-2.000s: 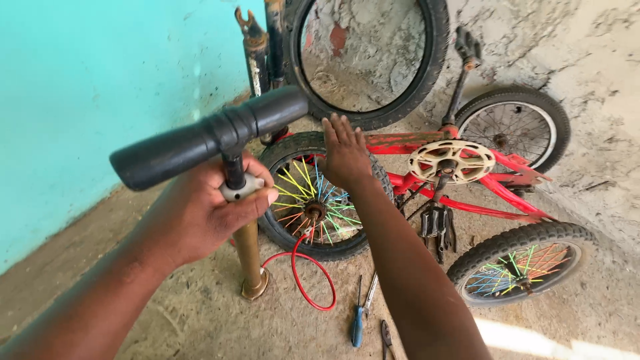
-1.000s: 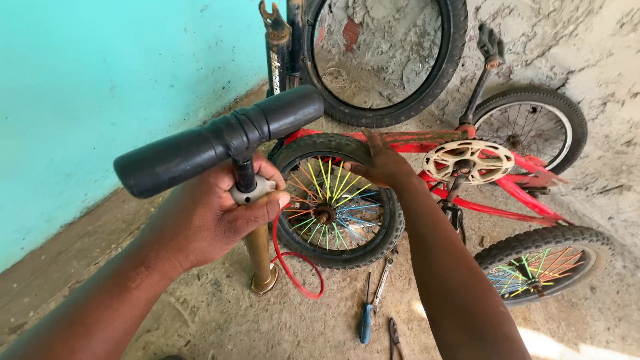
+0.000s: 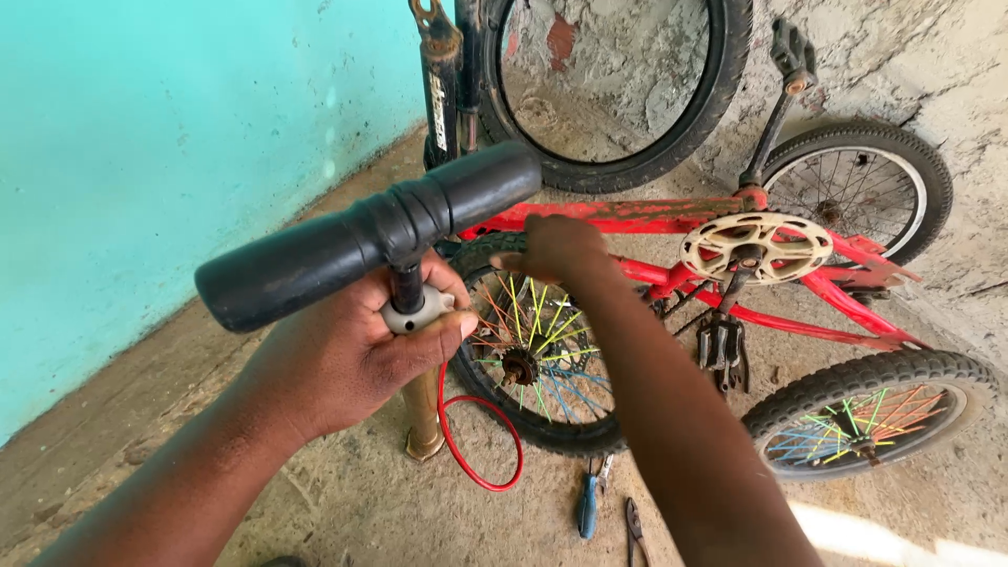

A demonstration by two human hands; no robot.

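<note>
My left hand (image 3: 370,339) is closed around the grey top cap (image 3: 417,309) of a bicycle floor pump, just under its black T-handle (image 3: 370,236). The pump's worn barrel (image 3: 423,417) stands upright on the floor, and a red hose (image 3: 513,441) loops beside it toward the wheel. My right hand (image 3: 555,248) lies at the upper part of the tyre of a wheel with coloured spokes (image 3: 551,437); its fingers are partly hidden, so its hold on the tyre cannot be made out. Just behind that wheel lies a red bicycle frame (image 3: 654,214) with a cream chainring (image 3: 693,248).
A blue-handled screwdriver (image 3: 587,504), a wrench (image 3: 605,472) and pliers (image 3: 634,524) lie on the concrete floor. A second colour-spoked wheel (image 3: 787,394) is at right. A large tyre (image 3: 728,79), a smaller wheel (image 3: 933,173) and a black suspension fork (image 3: 441,102) stand near the walls.
The colour-spoked wheel beside the pump has turned between frames. My right hand has changed its pose, from fingers spread at the tyre to bent fingers. My left hand stays on the pump cap.
</note>
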